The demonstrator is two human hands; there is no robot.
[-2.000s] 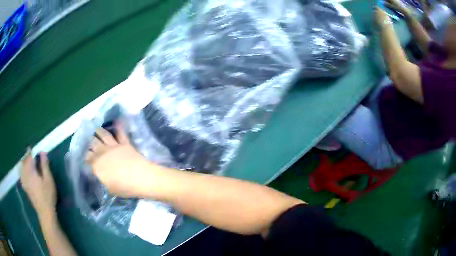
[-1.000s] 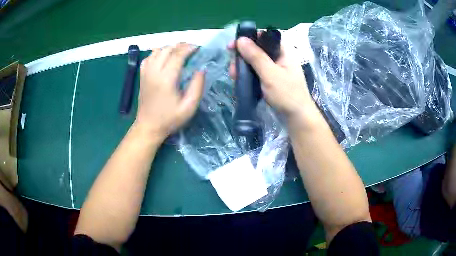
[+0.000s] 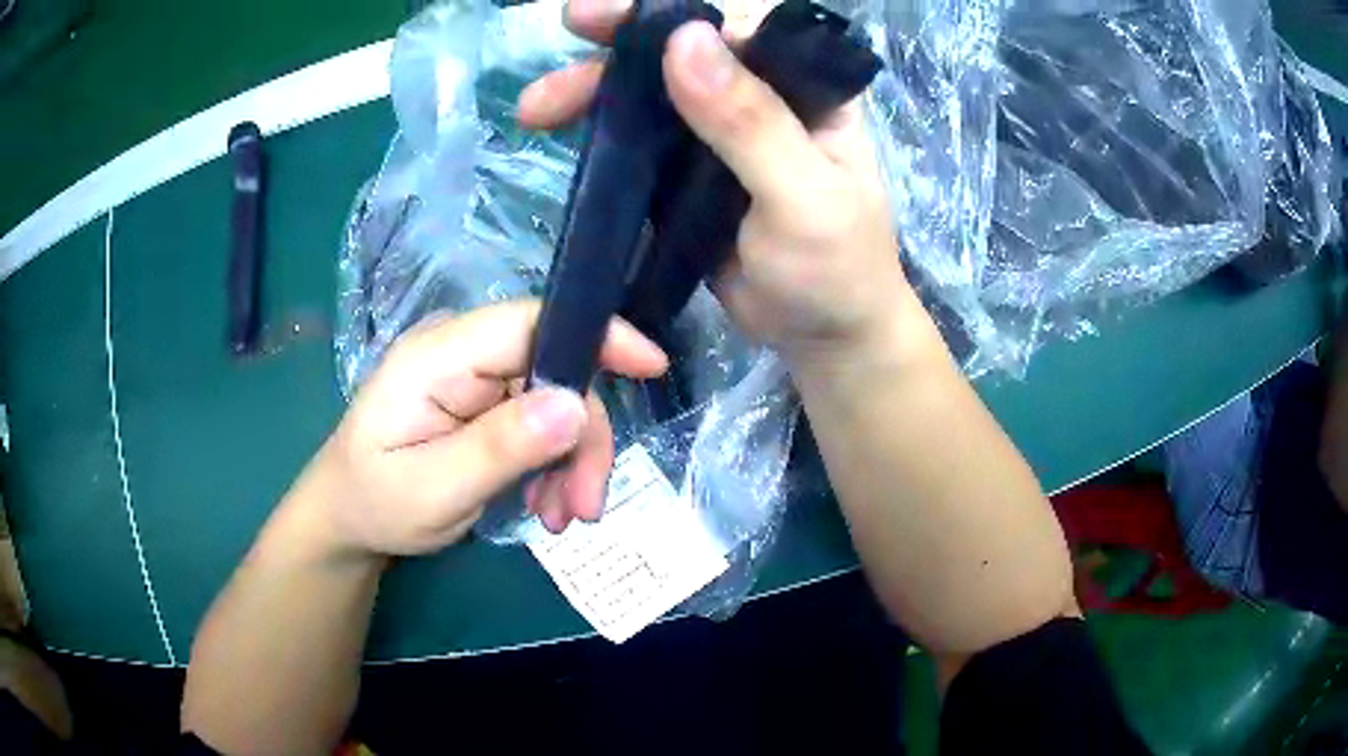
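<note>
My right hand (image 3: 798,222) holds black handle shells near the top centre. One long shell (image 3: 599,222) slants down to my left hand (image 3: 473,428), whose thumb and fingers grip its lower end. Another black shell (image 3: 695,236) lies behind it in my right hand, its wider end by my palm. A single black shell (image 3: 247,244) lies upright in view on the green bench at the left. A clear plastic bag (image 3: 429,222) lies open under my hands. A white printed label (image 3: 627,554) rests at its lower edge.
A large clear bag (image 3: 1094,163) with black shells lies at the right. A white strip (image 3: 178,141) edges the green bench (image 3: 178,443) at the back left. A red stool (image 3: 1138,547) and a seated person's clothing are at the lower right. Part of another arm shows at the lower left edge.
My left hand, empty a second ago, has moved down and taken hold of the long shell's lower end. The shells in my right hand are now slanted and nearer the camera.
</note>
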